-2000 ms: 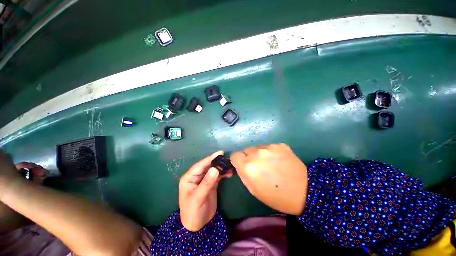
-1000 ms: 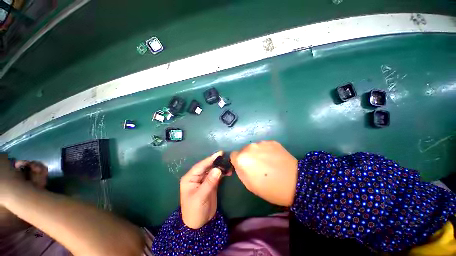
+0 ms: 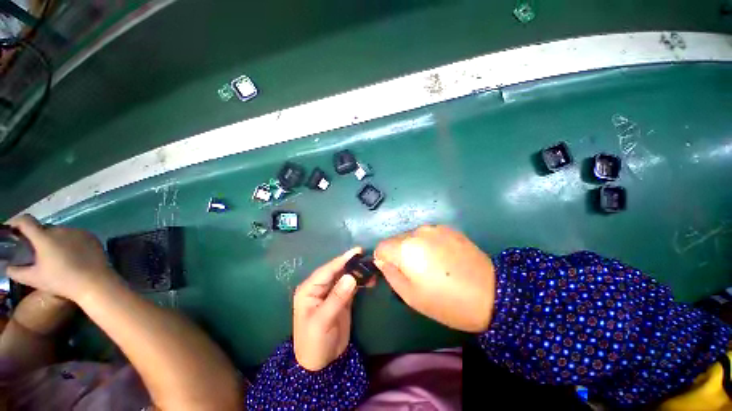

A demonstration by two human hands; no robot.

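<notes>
My left hand (image 3: 323,313) holds a small black housing (image 3: 362,270) between thumb and fingers, low in the middle of the view. My right hand (image 3: 437,277) is against the housing's right side, with its thumb and fingertips pinched at the rim. Whether the right fingers grip the housing or a small part in it is hidden. The inside of the housing looks dark, with a small pale brownish spot.
Black shells, one with a green board (image 3: 286,221), and small white parts lie beyond my hands. Three shells (image 3: 606,167) lie right. A black tray (image 3: 144,258) is left, beside a neighbour's arms (image 3: 152,337) and dark tool (image 3: 14,247). A white rail (image 3: 321,124) borders the conveyor (image 3: 337,48).
The neighbour's hand has risen at the left, now with a dark tool. A green board has come into view on the conveyor at the top. My hands stay at the housing, which is slightly tilted.
</notes>
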